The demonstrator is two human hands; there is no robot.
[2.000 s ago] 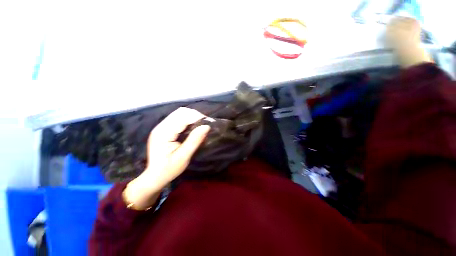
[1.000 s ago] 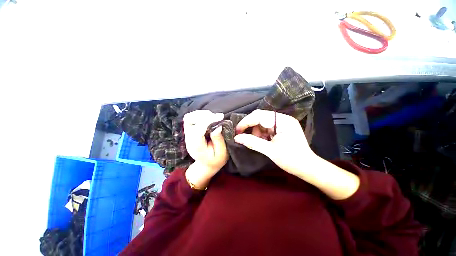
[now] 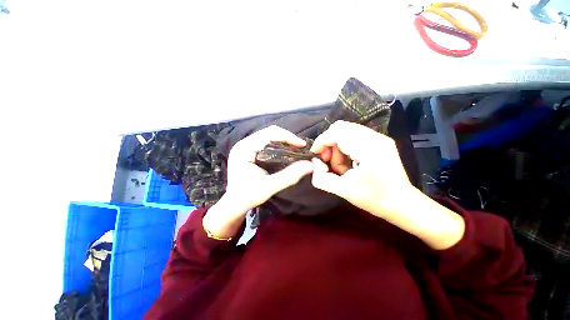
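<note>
A dark plaid garment piece (image 3: 359, 103) lies in the lap below the table edge, with plain dark lining cloth beside it. My left hand (image 3: 256, 172) grips a folded band of the cloth between thumb and fingers. My right hand (image 3: 359, 162) pinches the same fold from the other side, fingertips close to the left ones. Whether the right fingertips hold anything small besides cloth cannot be told. A small white strip or thread shows by the plaid corner above my right hand.
The white table (image 3: 219, 56) runs across the top. Scissors (image 3: 447, 47) with red and orange-yellow handles lie on it at upper right. Blue bins (image 3: 140, 262) with dark cloth stand lower left. Dark plaid heaps (image 3: 200, 165) lie below the table at left and right.
My right hand came from the table at upper right to the cloth. Since then both hands have closed in on the fold, and my left hand has turned, laying the band flatter.
</note>
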